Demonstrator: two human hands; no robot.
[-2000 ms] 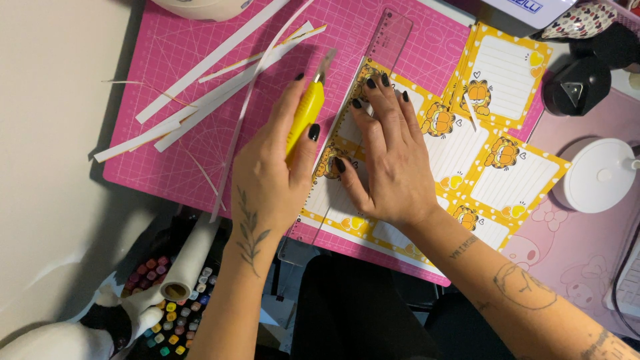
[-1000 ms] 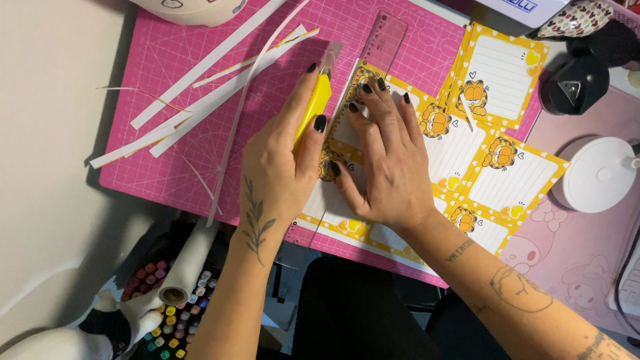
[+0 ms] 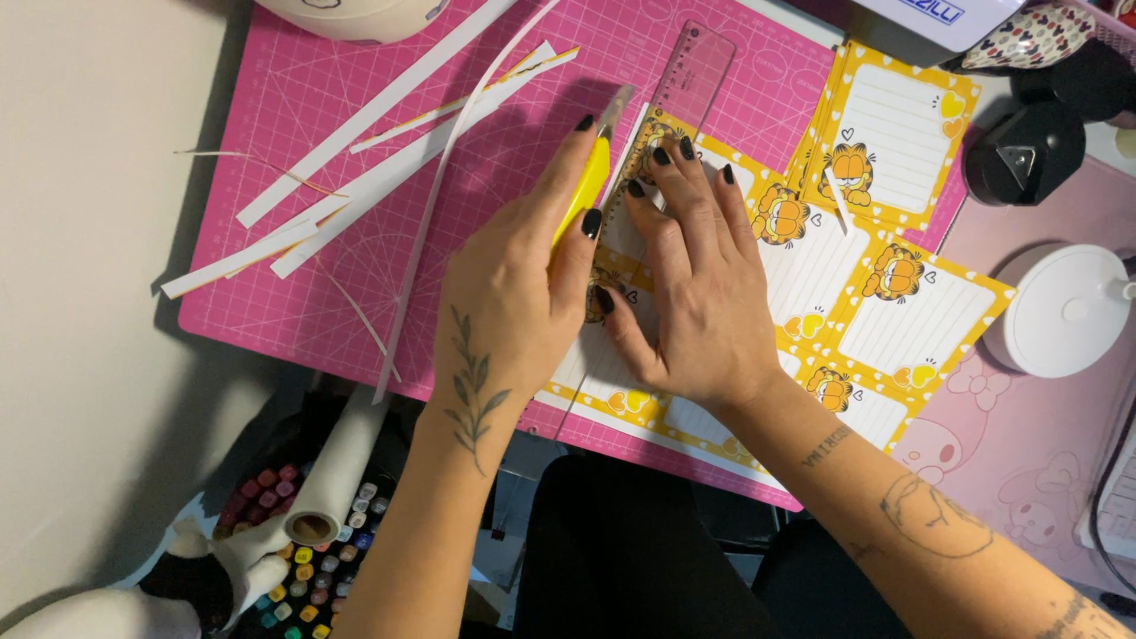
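My left hand (image 3: 524, 266) is closed around a yellow snap-off utility knife (image 3: 586, 191), its blade tip pointing up and away beside the ruler's left edge. My right hand (image 3: 701, 275) presses flat with spread fingers on a clear plastic ruler (image 3: 697, 75). Under the ruler lies a printed sheet of note cards (image 3: 812, 275) with orange cat drawings, lined panels and yellow heart borders. The pink cutting mat (image 3: 346, 306) is beneath. A stack of similar cards (image 3: 896, 124) sits at the upper right, with a small white paper sliver (image 3: 837, 202) across its lower edge.
Cut white paper strips (image 3: 382, 106) lie loosely on the mat's left side. A black corner punch (image 3: 1025, 151) and a white round lid (image 3: 1061, 311) with a straw are at right. A paper roll (image 3: 337, 479) and many capped markers (image 3: 306, 572) are below left.
My left hand with the knife has shifted slightly along the ruler. My right hand stays pressed on the ruler.
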